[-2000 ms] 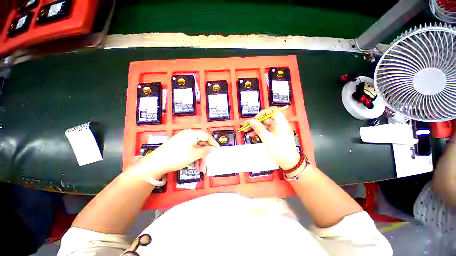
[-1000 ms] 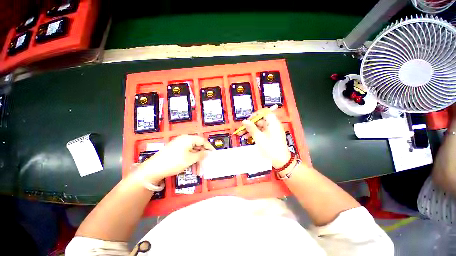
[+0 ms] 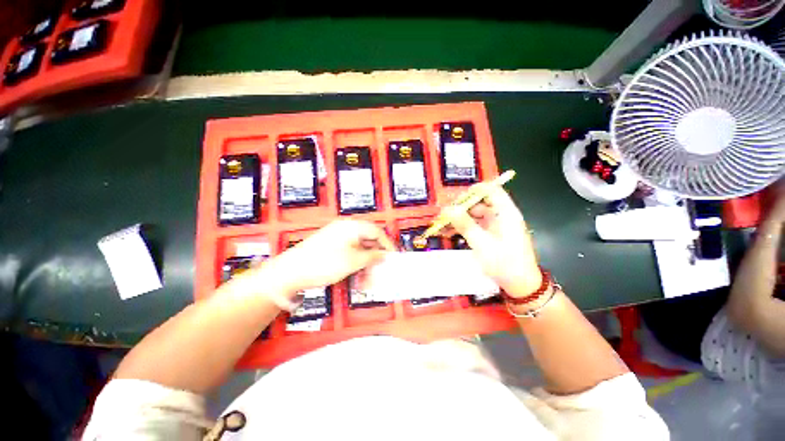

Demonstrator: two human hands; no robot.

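Observation:
A red tray (image 3: pixel 344 226) lies in front of me with two rows of pockets holding black units (image 3: pixel 355 179) with white labels and round yellow marks. My left hand (image 3: pixel 349 250) holds a white label sheet (image 3: pixel 426 276) by its left end, over the lower row. My right hand (image 3: pixel 497 241) holds slim yellow tweezers (image 3: pixel 469 205), their tip pointing down-left just above a lower-row unit (image 3: pixel 419 241). The sheet and my hands hide parts of the lower units. Whether a sticker is at the tip cannot be told.
A loose white sheet (image 3: pixel 130 262) lies left of the tray. Another red tray (image 3: pixel 120 53) with units is at the upper left. A white fan (image 3: pixel 704 129) stands at right, near papers (image 3: pixel 689 267) with a dark phone (image 3: pixel 708 231). A person's arm (image 3: pixel 757 276) shows at the right edge.
The view has shifted slightly. My hands and the label sheet have moved right along the lower row, and the tweezers' tip is now over a unit further right.

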